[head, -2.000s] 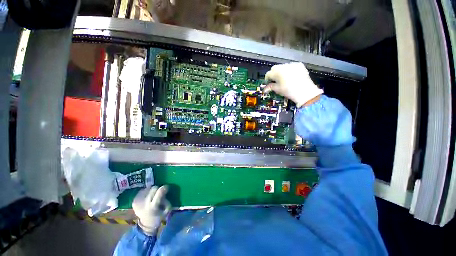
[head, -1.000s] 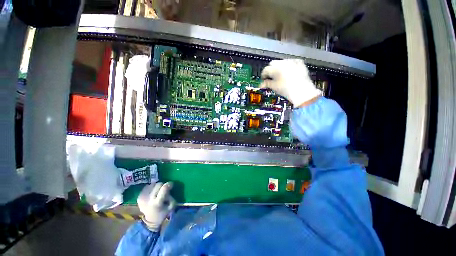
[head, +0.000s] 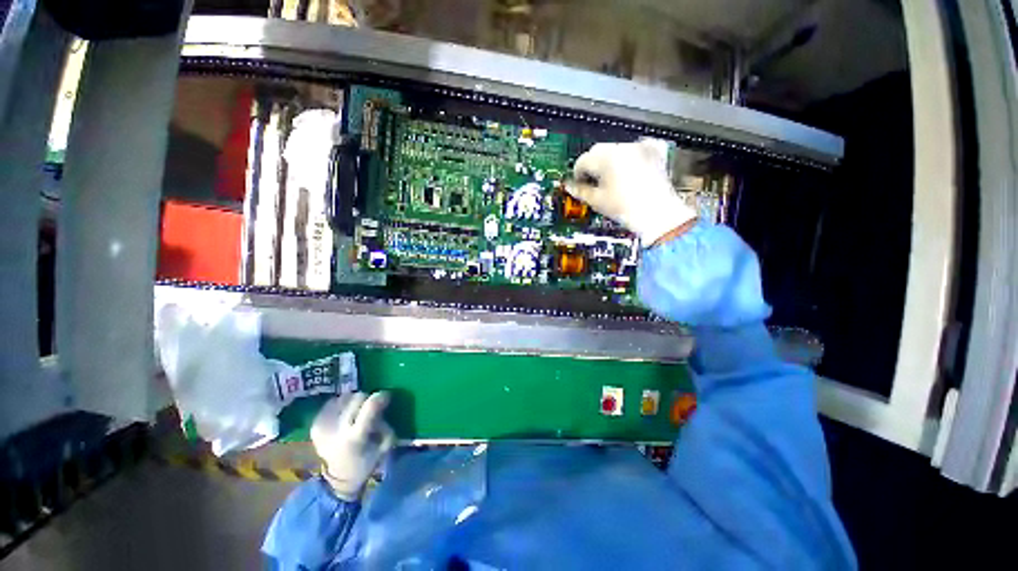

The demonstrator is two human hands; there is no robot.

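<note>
The green populated circuit board (head: 447,201) lies between the two conveyor rails, its black bar at the left end. My right hand (head: 627,187), in a white glove, is over the board's upper right part, beside the upper orange block (head: 574,205). Its fingers are bent together; whether they hold something small cannot be told. My left hand (head: 352,442), in a white glove, rests at the front edge of the green panel (head: 491,393), below a printed tube (head: 317,376). Its fingers are slightly apart and it holds nothing visible.
A crumpled white heap (head: 218,368) lies at the panel's left end. A red button (head: 611,402), a yellow button (head: 650,404) and an orange-red knob (head: 682,408) sit at the right. A red bin (head: 201,242) is at the left. The machine's pale upright frame stands at the right.
My right hand has moved slightly left and down over the board, near the upper orange block. My left hand stays at the panel's edge. The whole view has shifted a little.
</note>
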